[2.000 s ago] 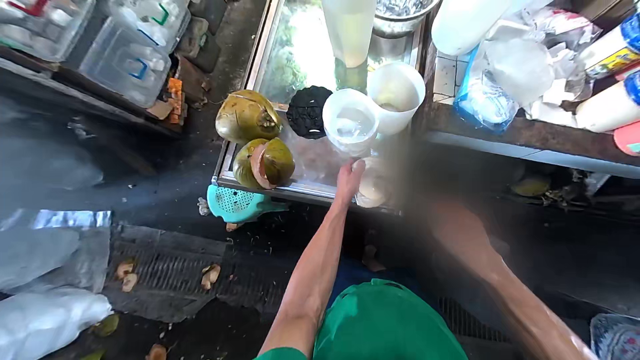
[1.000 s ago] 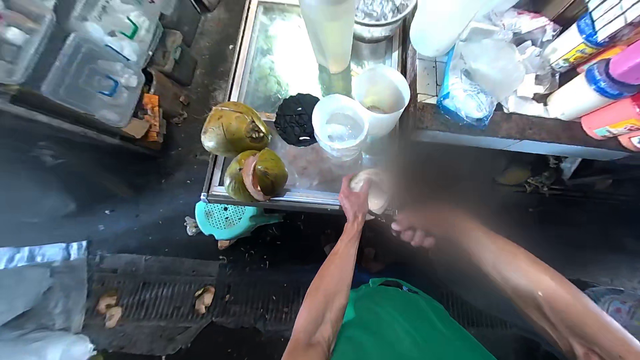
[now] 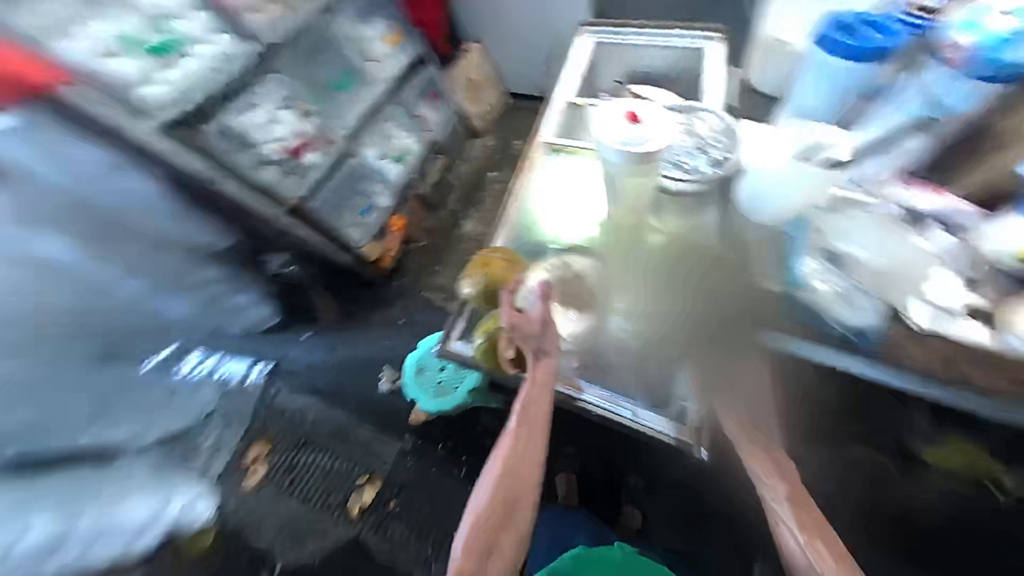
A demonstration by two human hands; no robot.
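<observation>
My left hand (image 3: 528, 320) grips a pale rounded container (image 3: 564, 288), perhaps a plastic cup, over the metal-edged glass counter (image 3: 624, 404). Close beside it on the left are two green-brown coconuts, an upper one (image 3: 490, 272) and a lower one (image 3: 488, 340) partly hidden by my left hand. Beyond stands a tall clear container of pale liquid with a white lid (image 3: 630, 132), next to a metal bowl (image 3: 696, 148) with a shiny filling. A grey smear covers my right hand over the counter's right part; only the forearm shows well.
A teal perforated plastic basket (image 3: 440, 376) sits below the counter's left corner. Clear bins (image 3: 280, 132) holding white items stand at the upper left. Plastic bags (image 3: 848, 280) crowd the right-hand surface, with a blue-lidded container (image 3: 860, 40) behind. Husk pieces (image 3: 364, 496) lie on the floor.
My left hand has moved left, next to the coconuts. My right forearm now reaches farther over the counter. The view has shifted and shows more of the far end.
</observation>
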